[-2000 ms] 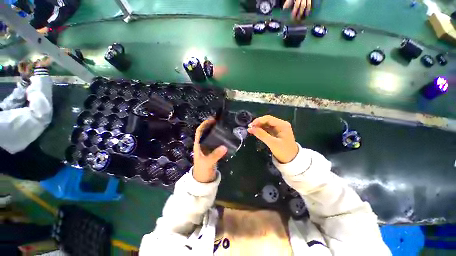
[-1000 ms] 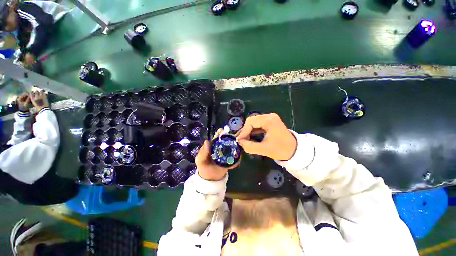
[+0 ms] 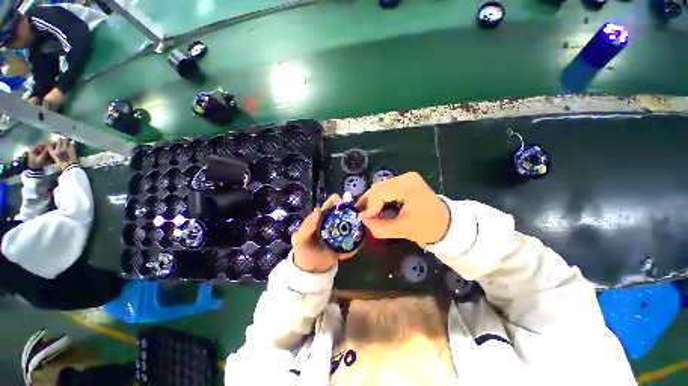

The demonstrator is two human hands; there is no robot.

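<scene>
My left hand (image 3: 313, 243) holds a black cylindrical housing with its open end up, and a round circuit board (image 3: 343, 228) shows in that end. My right hand (image 3: 403, 213) is at the housing's right upper rim, thumb and forefinger pinched together. A small white piece (image 3: 348, 197) shows between the hands at the rim. Whether the right fingertips grip a wire or a small part cannot be told. Round grey end caps (image 3: 414, 268) lie on the bench around my hands. The black blister tray (image 3: 260, 264) lies to the left, with dark cylinders and units in it.
A part-built unit (image 3: 531, 161) with a pale wire stands on the dark bench (image 3: 490, 219) at right. The green belt (image 3: 422, 68) beyond the metal edge carries several units, one lit purple (image 3: 606, 45). Two other people are at left. Blue stools (image 3: 640, 317) show at both lower sides.
The housing has turned from lying sideways to board-up in my left hand. My right hand has moved to its rim. Units on the belt have shifted left, partly from the view moving.
</scene>
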